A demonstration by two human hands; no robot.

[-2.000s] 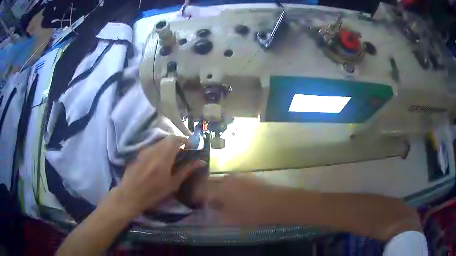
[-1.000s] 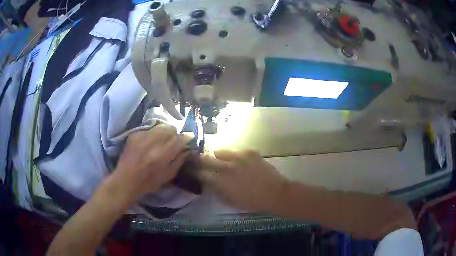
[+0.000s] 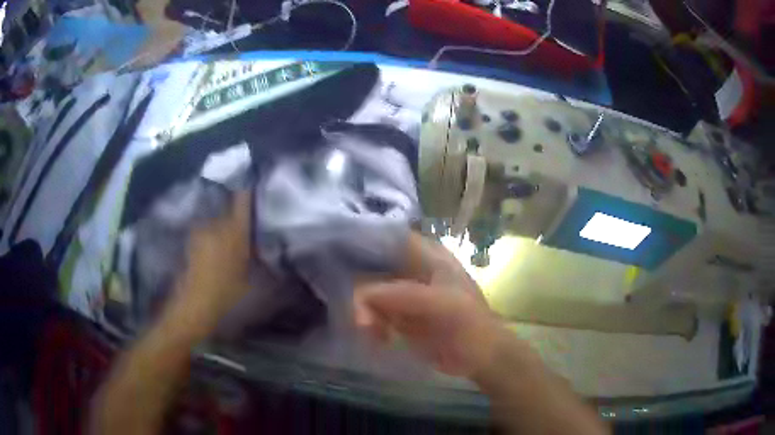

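The garment (image 3: 331, 212), white or pale grey with black strips, is bunched on the table to the left of the sewing machine (image 3: 510, 153). My left hand (image 3: 219, 246) is blurred and lies on the left part of the cloth; its fingertips are not clear. My right hand (image 3: 429, 302) is at the garment's right side, with cloth between its thumb and fingers. The machine's needle area (image 3: 466, 246) is brightly lit, just right of the garment, and my hands are away from it.
Stacked white and dark cut pieces (image 3: 64, 170) lie at the far left. Dark cloth (image 3: 340, 93) lies behind the garment. A red basket (image 3: 501, 34) and a thin white cord (image 3: 548, 25) are behind the machine. The lit control panel (image 3: 616, 229) faces me.
The view has shifted left, so the machine appears further right. The hands have left the needle area with the garment, which is now lifted and bunched left of the machine.
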